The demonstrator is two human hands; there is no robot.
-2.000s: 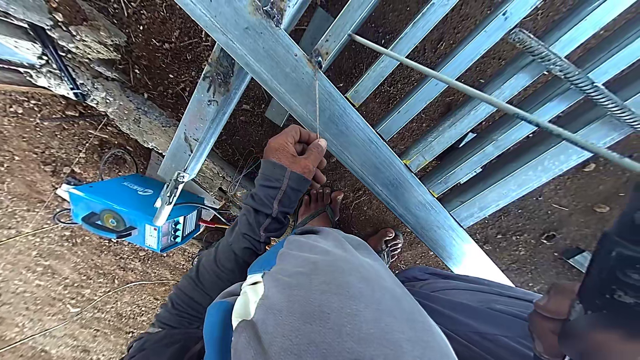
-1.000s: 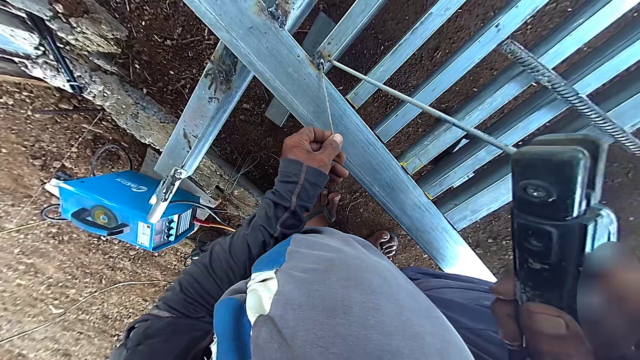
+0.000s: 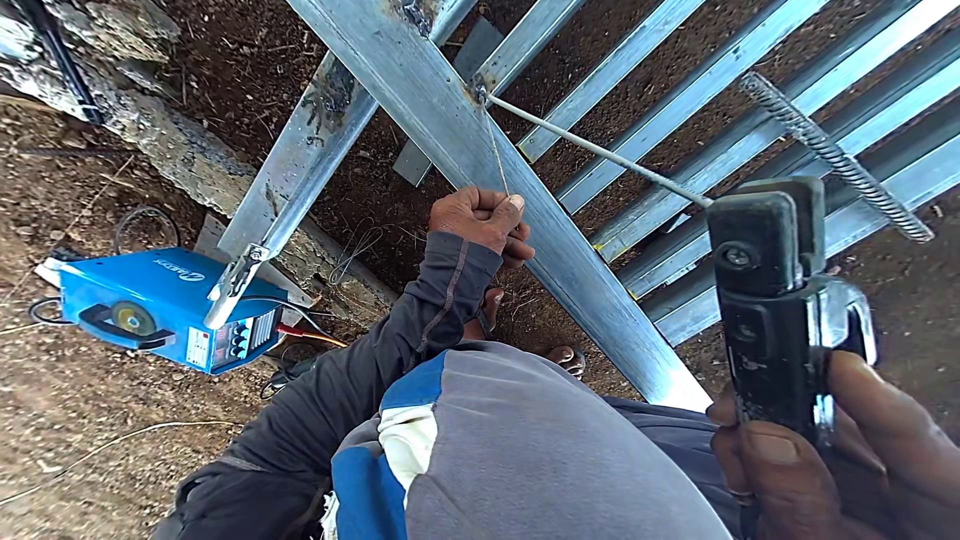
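My left hand [image 3: 480, 225] pinches a thin wire [image 3: 498, 154] between thumb and fingers, over the wide galvanized steel bar [image 3: 555, 262]. The wire runs up to a joint where a narrower steel bar meets the wide one. In my right hand [image 3: 832, 450], at the lower right, is a black welding electrode holder [image 3: 765, 322]. A welding electrode [image 3: 600, 150] reaches from its jaws to that same joint; whether its tip touches the metal I cannot tell.
A blue welding machine [image 3: 165, 300] with cables stands on the soil at left, below a slanting steel bar [image 3: 300, 165]. Several parallel steel bars [image 3: 697, 82] fill the upper right, with a piece of ribbed rebar [image 3: 836, 157] across them. A rough log or stone edge [image 3: 187, 150] lies upper left.
The electrode holder and my right hand have come up into fuller view at the right. The electrode's far end has moved to the joint. My left hand still pinches the wire.
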